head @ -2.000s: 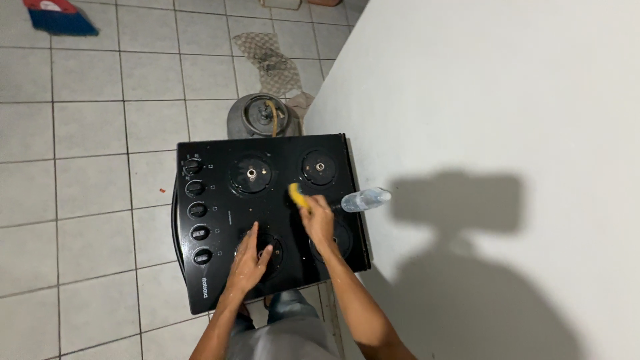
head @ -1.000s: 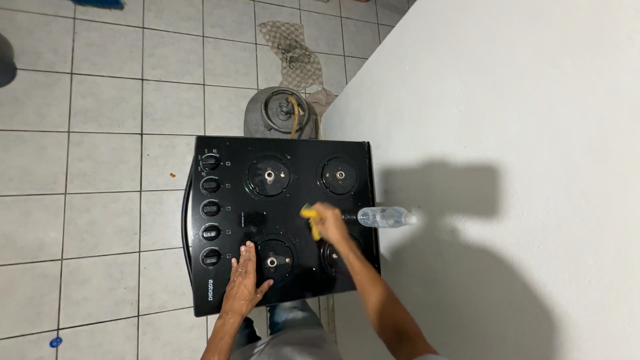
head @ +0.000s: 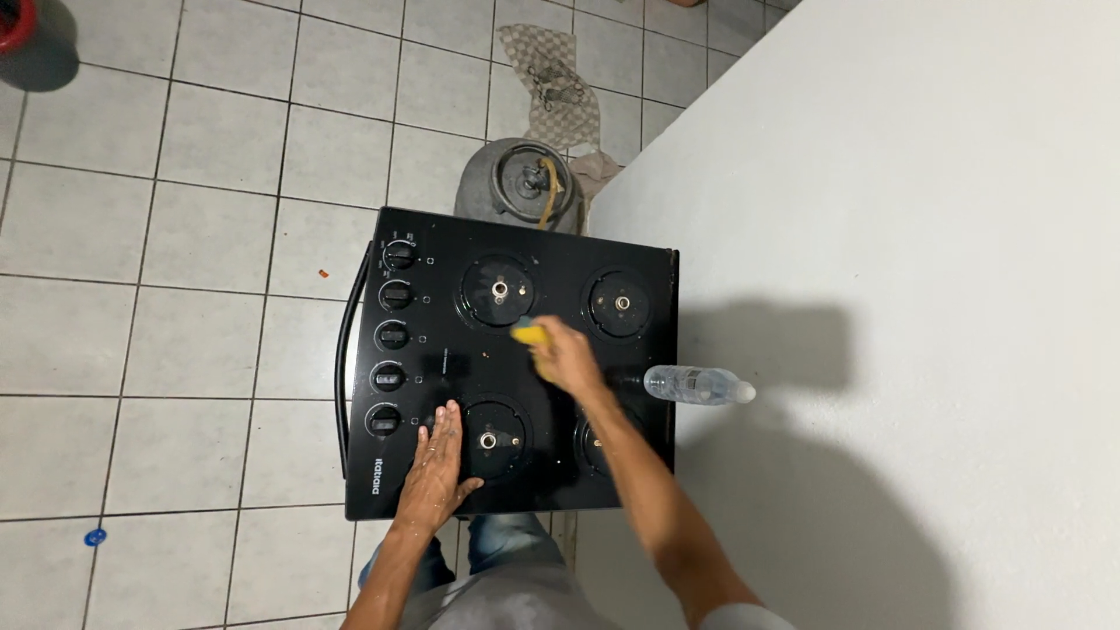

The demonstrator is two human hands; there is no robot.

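Note:
A black Itatiaia gas stove [head: 542, 367] shows its top, with the burner caps and grates off and several knobs [head: 394, 335] along its left side. My right hand [head: 567, 357] is closed around a yellow and green sponge [head: 530, 334], at the lower right of the upper-left burner well [head: 497, 291]. My left hand [head: 437, 468] lies spread on the stovetop, beside the lower-left burner well [head: 490, 440], and holds nothing. To the right of my right hand, a clear plastic bottle [head: 696, 385] stands at the stove's wall-side edge.
A grey gas cylinder [head: 477, 188] with a yellow hose stands beyond the stove. Behind it a checkered cloth [head: 556, 83] lies on the tiled floor. The white wall [head: 919, 219] borders the right side. A dark bucket with a red rim [head: 39, 52] is at the upper left.
My right hand has moved with the sponge toward the upper-left burner well. My left hand stays on the stovetop near the lower-left burner. The view has shifted.

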